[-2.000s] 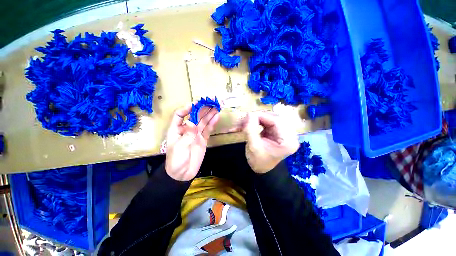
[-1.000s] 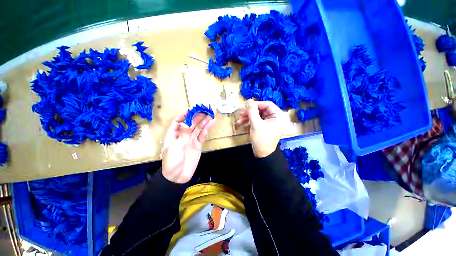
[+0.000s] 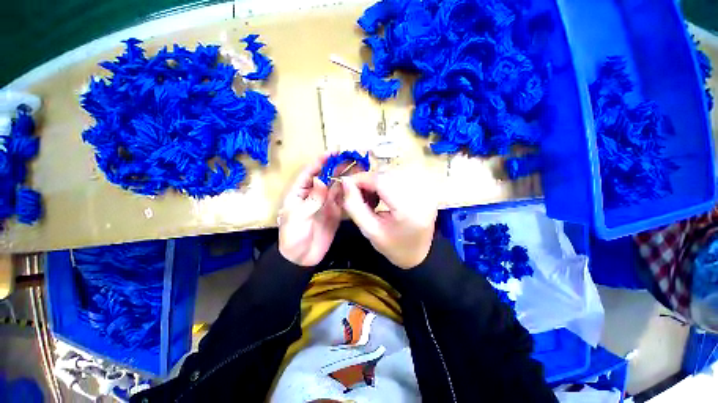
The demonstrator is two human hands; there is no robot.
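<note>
My left hand [image 3: 309, 214] holds a curved blue spiky piece [image 3: 332, 163] upright at its fingertips, with the open side towards me. My right hand [image 3: 394, 211] pinches a thin pale stick [image 3: 338, 179] and holds its tip at the inside of the blue piece. The two hands are close together above the bench's front edge. A small whitish round dish [image 3: 386, 149] lies on the bench just beyond my right hand. The fingers partly hide the lower part of the blue piece.
A pile of blue spiky pieces [image 3: 177, 118] lies at left, a chunkier blue pile [image 3: 472, 75] at right. A tilted blue bin [image 3: 594, 142] stands beside it. Blue crates [image 3: 179, 307] sit below, one with a whitish liner [image 3: 563, 291]. A person's checked sleeve [image 3: 665, 256] shows at far right.
My right hand has moved left from near the dish to the blue piece, bringing the stick to its inside. My left hand still holds the piece. The camera view has shifted slightly.
</note>
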